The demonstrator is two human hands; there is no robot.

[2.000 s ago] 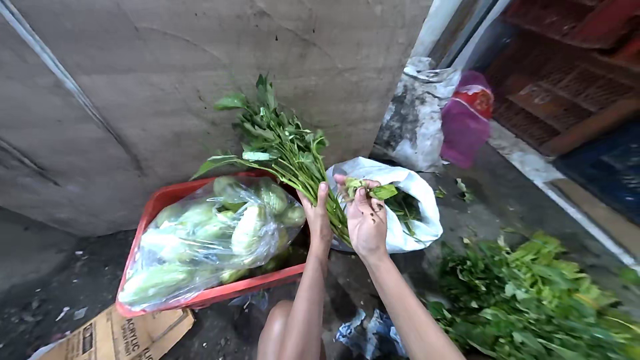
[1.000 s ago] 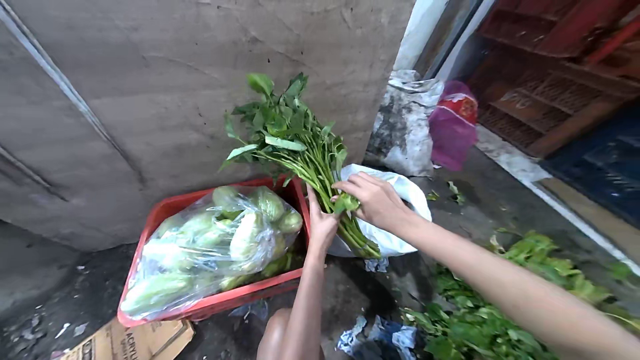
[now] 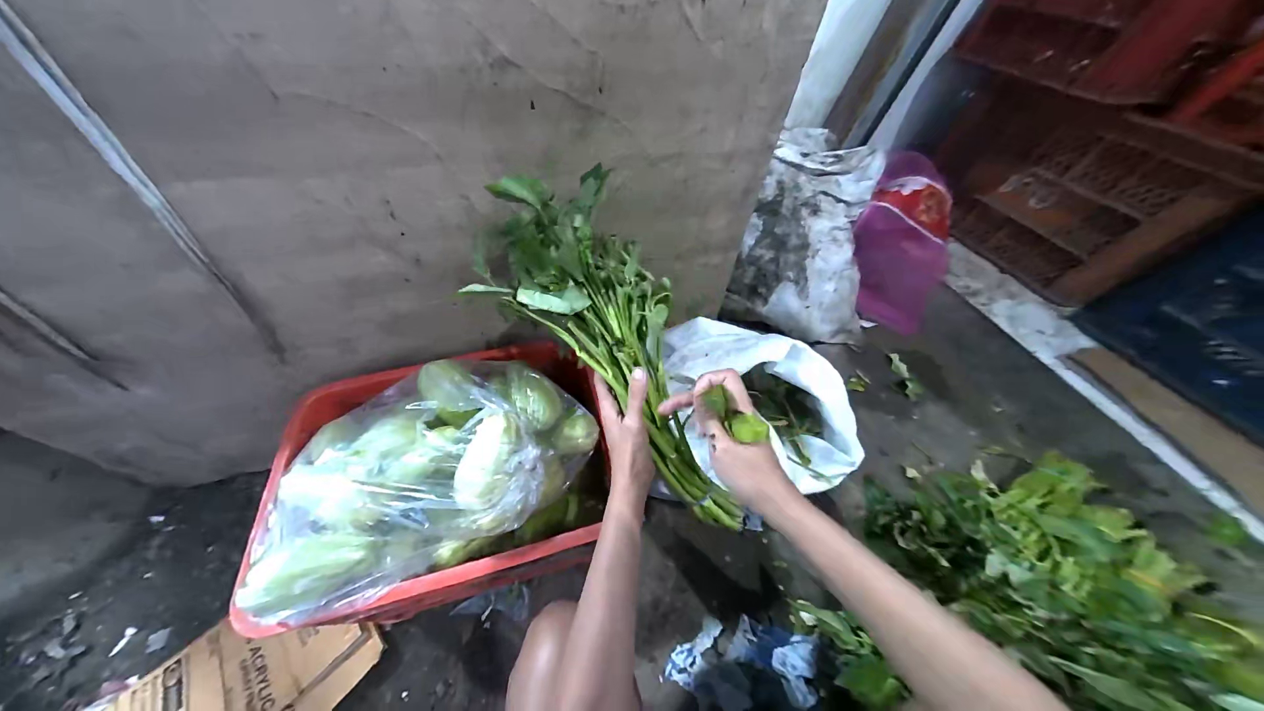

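My left hand grips a bunch of long-stemmed leafy greens around its stems. The leafy tops point up and left toward the wall, and the cut ends hang at the lower right. Just right of the stems, my right hand holds a few loose green leaves in curled fingers. Behind that hand, a white sack with a rolled-open mouth has greens inside. A red crate on the left holds pale green, elongated vegetables in a clear plastic bag.
A large pile of leafy greens lies on the floor at right. Flattened cardboard is at lower left, with crumpled blue-white scraps at bottom centre. A dirty white sack, a purple mesh bag and stacked crates stand behind.
Two seconds ago my right hand held leaves above the sack mouth; one second ago it was on the bunch. Now it is slightly off the stems with leaves in it. My left hand keeps its hold.
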